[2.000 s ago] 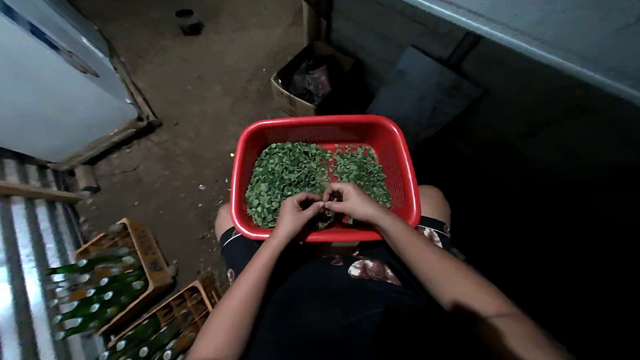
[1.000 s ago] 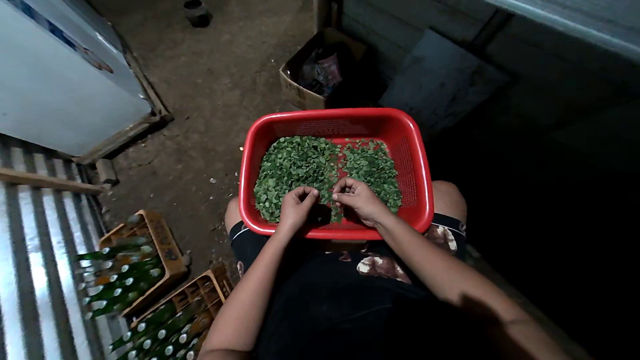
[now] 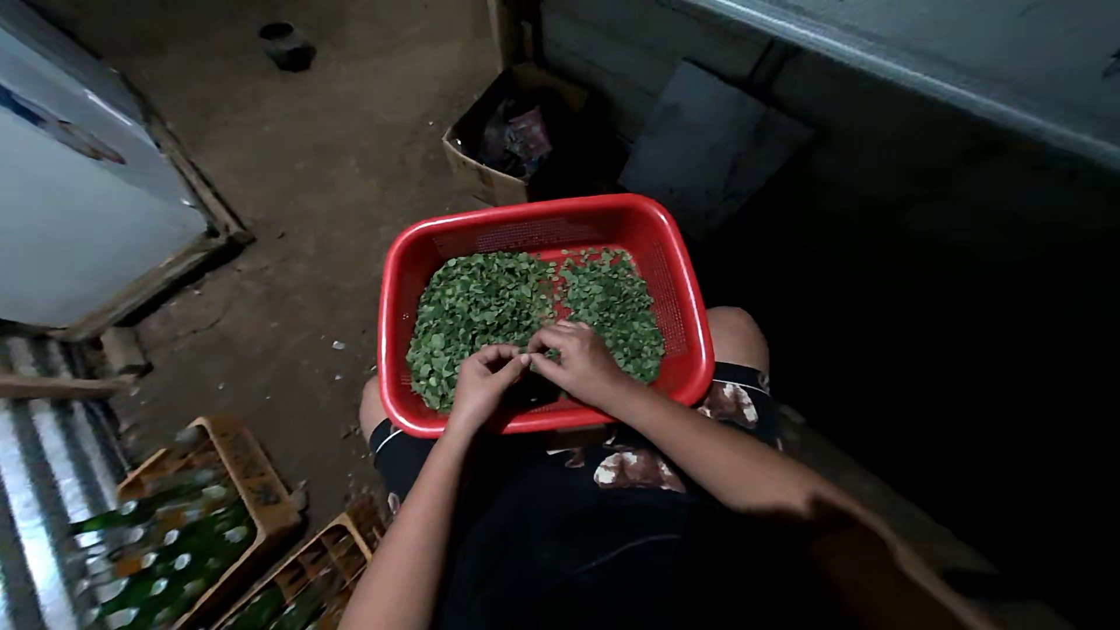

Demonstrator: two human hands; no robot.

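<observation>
A red plastic basket (image 3: 691, 289) with perforated walls rests on my lap. Small green leaves lie in it as a larger pile (image 3: 481, 297) at the left and a smaller pile (image 3: 612, 306) at the right, with a narrow strip of red bottom between them. Over the near part of the basket, my left hand (image 3: 490, 376) and my right hand (image 3: 577, 359) meet, thumbs and forefingers pinched together at the fingertips. Whatever is between the fingertips is too small to make out. Shadow hides the part of the basket under my hands.
Crates (image 3: 249, 472) of green glass bottles stand on the floor at the lower left. Beyond the basket is an open cardboard box (image 3: 486, 179) with wrappers inside. A flat panel (image 3: 709, 140) leans near the wall. A small dark pot (image 3: 287, 48) stands farther off.
My hands, a little apart one second ago, have come together at the fingertips. The leaves remain in two piles.
</observation>
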